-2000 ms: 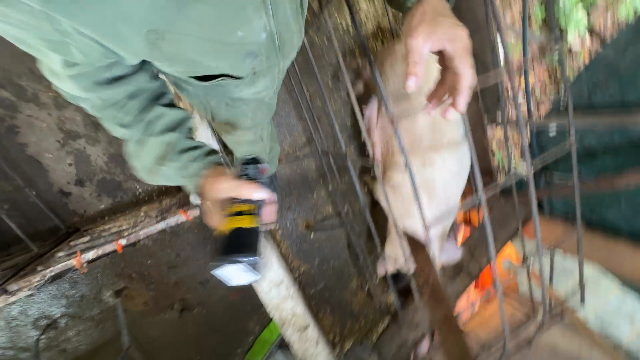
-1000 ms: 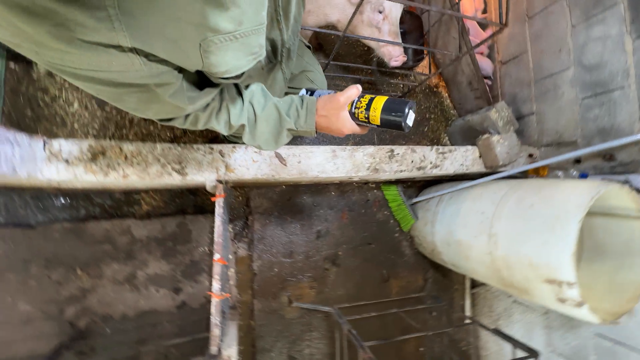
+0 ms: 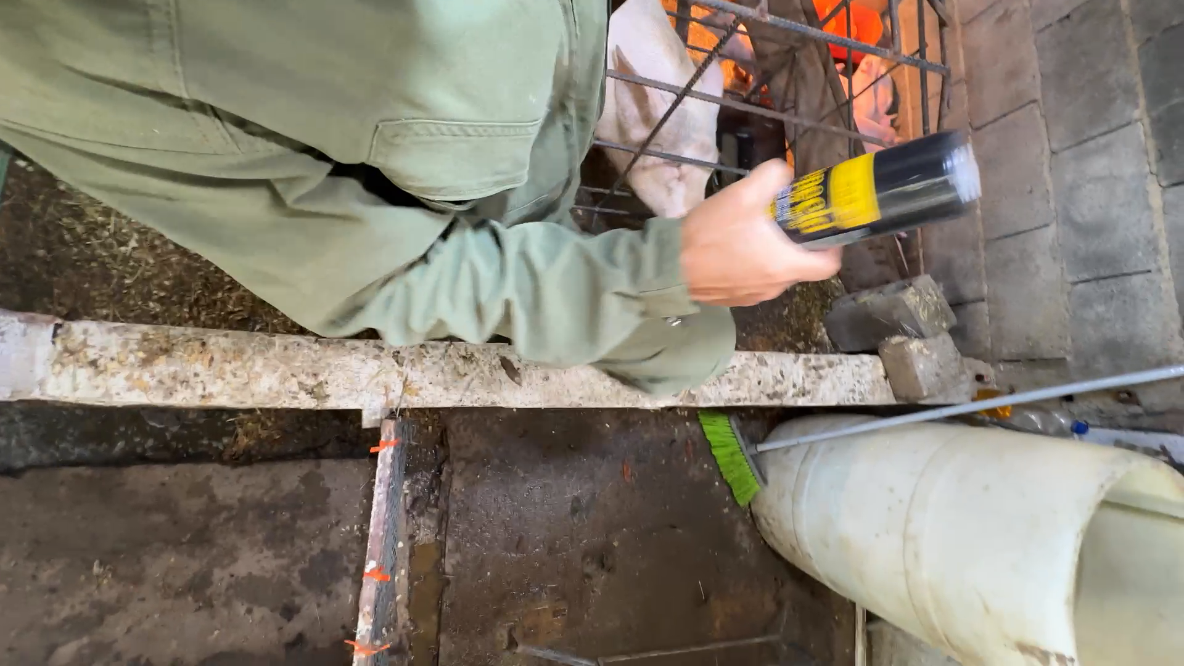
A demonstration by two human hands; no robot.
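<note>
My right hand (image 3: 745,236) is closed around a black and yellow spray can (image 3: 874,190), whose silvery end points right. The green sleeve of that arm (image 3: 555,287) crosses above a dirty whitish ledge (image 3: 222,365). Behind the hand, a pale pig (image 3: 661,120) is partly hidden by my clothing and by the rusty metal bars of a pen (image 3: 814,28). Farther back, a smaller pinkish animal (image 3: 874,97) shows in orange light. My left hand is out of view.
Rough concrete blocks (image 3: 893,314) sit at the ledge's end, beside a block wall (image 3: 1027,185). Below them are a green-bristled broom (image 3: 731,458) and a large whitish plastic barrel (image 3: 888,527). A narrow rail with orange ties (image 3: 379,555) runs down from the ledge over a wet, dirty floor.
My left hand, seen over the pig two seconds ago, is out of view. The spray can stays in my right hand. The view has swung strongly, bringing in the barrel and block wall.
</note>
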